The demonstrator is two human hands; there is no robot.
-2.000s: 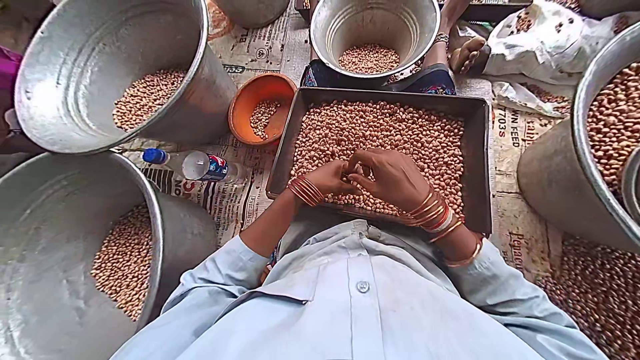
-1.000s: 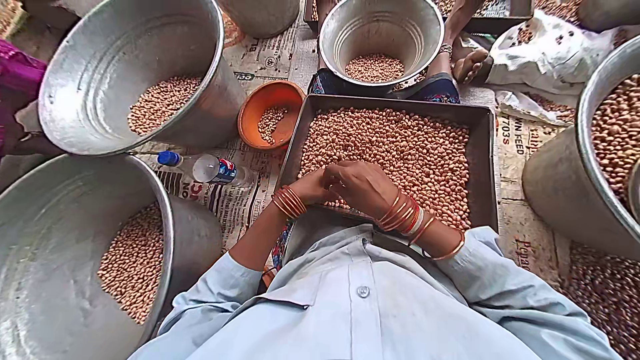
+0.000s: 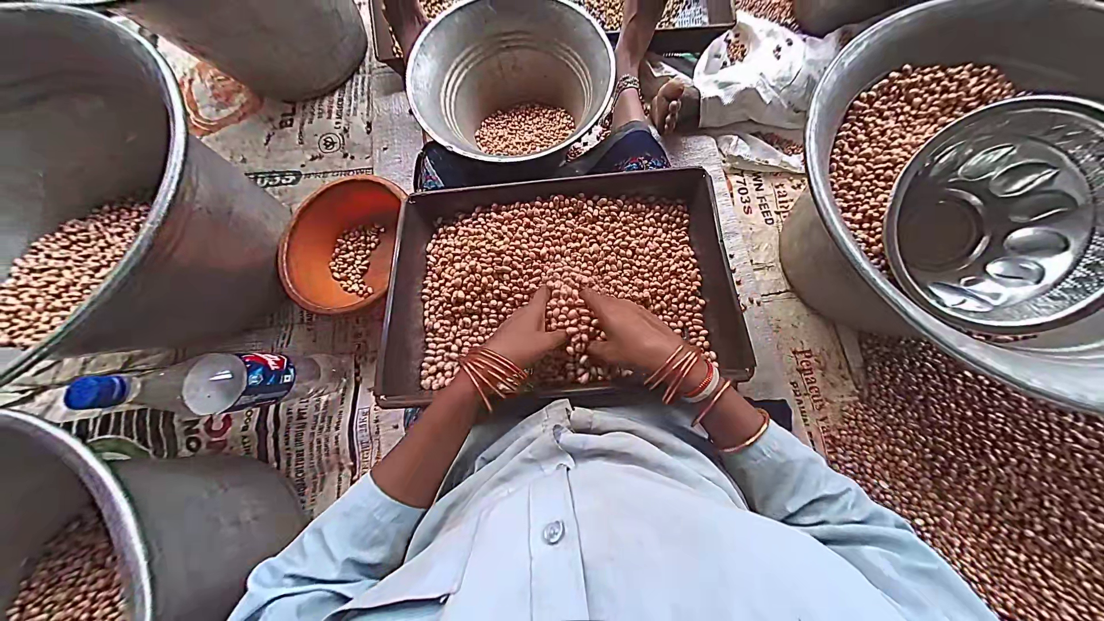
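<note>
A dark rectangular tray [image 3: 731, 345] lies in front of my body, filled with pinkish-brown nuts or kernels [image 3: 561, 233]. Both hands are in the near part of the heap. My left hand [image 3: 526, 332] and my right hand [image 3: 630, 332] face each other with a mound of kernels between them, thumbs and fingers apart and fingertips partly buried. Whether the fingers close on any kernels cannot be seen. Left of the tray, close to its wall, stands an orange bowl [image 3: 302, 250] with a few kernels in it.
Large metal tubs with kernels stand at left [image 3: 216, 233], lower left [image 3: 207, 509] and right [image 3: 802, 250], the last holding a steel basin [image 3: 949, 224]. A metal bucket [image 3: 440, 78] stands beyond the tray near another person's feet [image 3: 668, 103]. A plastic bottle [image 3: 216, 384] lies left; loose kernels [image 3: 966, 483] cover the lower right.
My hands were together above the near edge of the tray; now they are apart and down in the kernels. The view has shifted, showing more of the right tub and its basin.
</note>
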